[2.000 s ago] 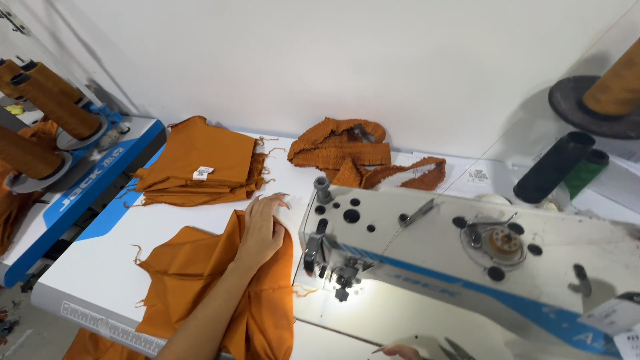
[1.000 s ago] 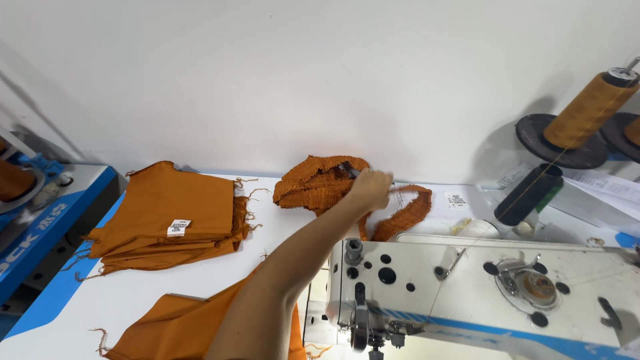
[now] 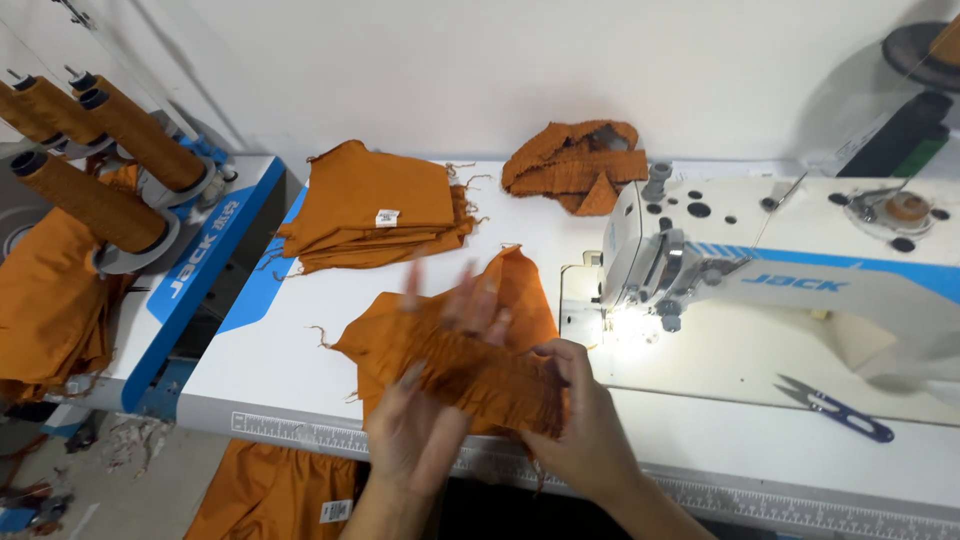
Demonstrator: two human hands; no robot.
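Observation:
A gathered orange fabric band spans between my two hands near the table's front edge. At its right end, my right hand grips the band between thumb and fingers. My left hand is at the band's left part, blurred, with its fingers spread; whether it grips the cloth cannot be told. Beneath the band lies a smooth orange fabric piece with frayed threads at its left corner. Behind and to the left is a stack of folded orange pieces with a white label. More gathered bands lie by the wall.
A Jack sewing machine stands at the right, its needle area lit. Blue-handled thread snips lie on its bed. At the left are thread cones, a second machine table and orange cloth. An orange garment hangs below the table edge.
My hand that reached to the gathered bands by the wall is back near the table's front edge. A gathered band is now between both hands, and the pile by the wall has lost its right-hand loop.

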